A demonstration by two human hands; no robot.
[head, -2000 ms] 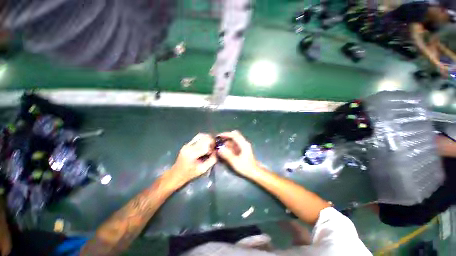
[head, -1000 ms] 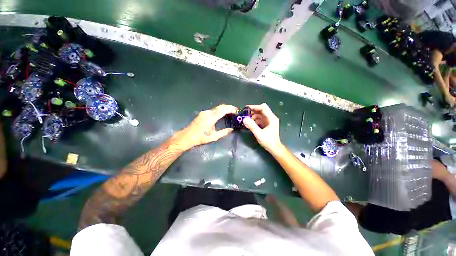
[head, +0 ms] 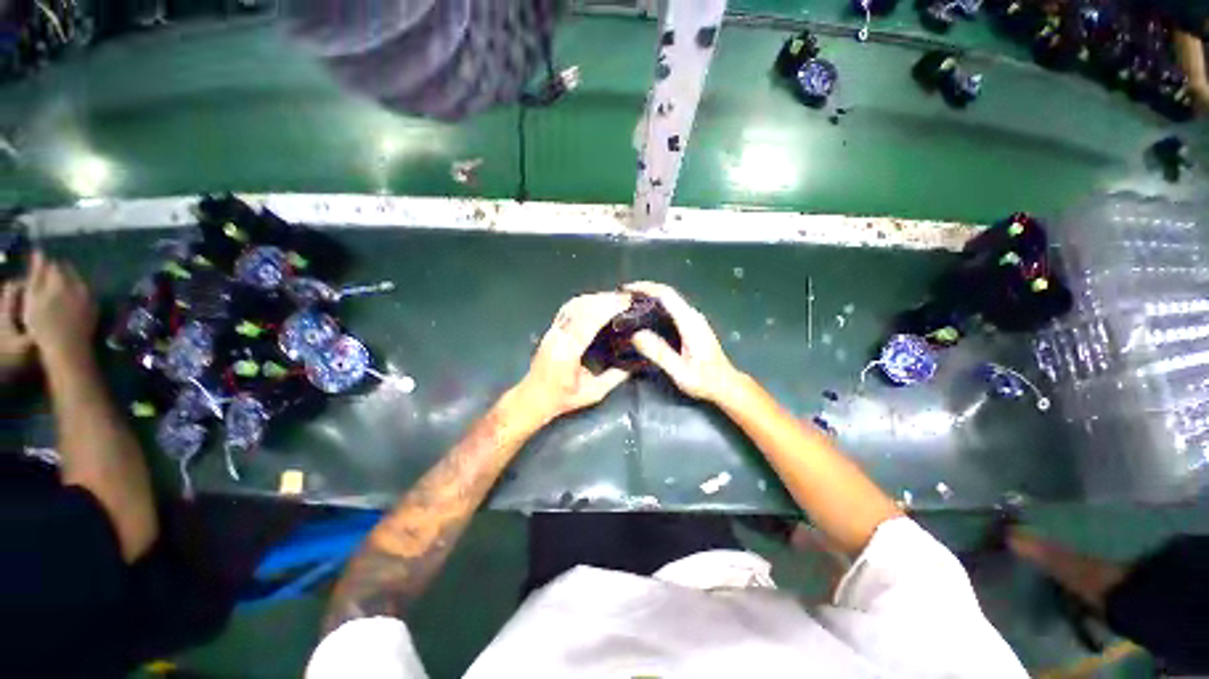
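Observation:
A small black rounded housing (head: 629, 337) is held between my two hands over the middle of the dark green bench (head: 530, 458). My left hand (head: 573, 356) wraps around its left side. My right hand (head: 688, 348) holds its right side, with the thumb on the housing. Fingers cover part of it and fine detail is blurred. A single round circuit board (head: 908, 360) with a pale lead wire lies on the bench to the right. A small part with wires (head: 1008, 382) lies right of that board.
Black housings with round boards (head: 309, 332) are heaped at left. More black housings (head: 1018, 272) and clear plastic trays (head: 1147, 345) stand at right. A white rail (head: 451, 212) and post (head: 674, 120) edge the green belt. A grey ribbed hose (head: 438, 53) hangs above. Other people's arms show at both sides.
The camera view has turned and shifted. My hands have closed further around the black housing, which now shows a different face. Another person's arm has come into view at left.

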